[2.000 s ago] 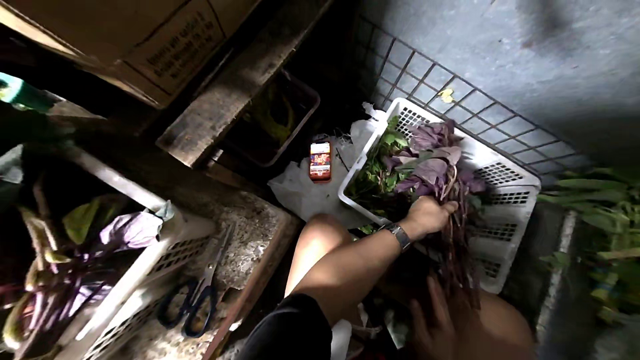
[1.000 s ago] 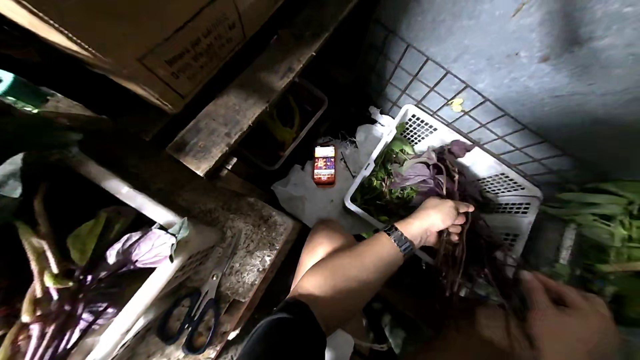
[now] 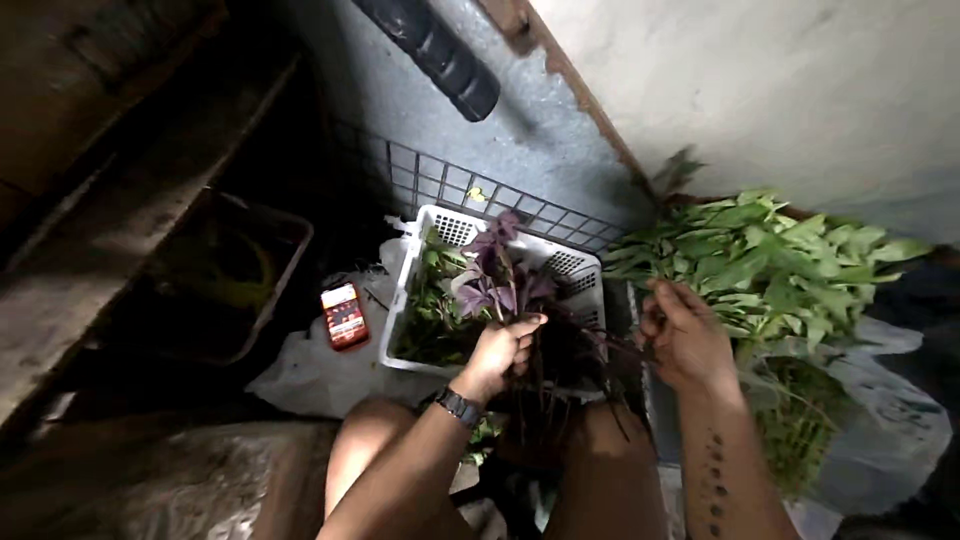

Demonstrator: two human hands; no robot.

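Observation:
My left hand [image 3: 504,352], with a dark watch on its wrist, is closed around a bunch of purple-leaved stems [image 3: 499,289] over a white perforated plastic basket [image 3: 409,300]. Loose green leafy stems [image 3: 435,315] lie in the left part of the basket. To the right of the basket, my right hand [image 3: 679,334] has its fingers curled with thumb and forefinger close together. Thin dark purple stems reach toward it from the bunch; whether it pinches one I cannot tell.
A lit phone [image 3: 345,316] lies on a pale plastic bag [image 3: 307,375] left of the basket. A wire grid [image 3: 450,180] leans on the wall behind. Bundled green leaves [image 3: 780,262] stand at right. A wooden shelf board [image 3: 135,240] and a dark tub [image 3: 300,240] are at left.
The view has swung right. My left hand keeps hold of the purple-leaved bunch. My right hand, low beside the stems before, is now raised at the basket's right side.

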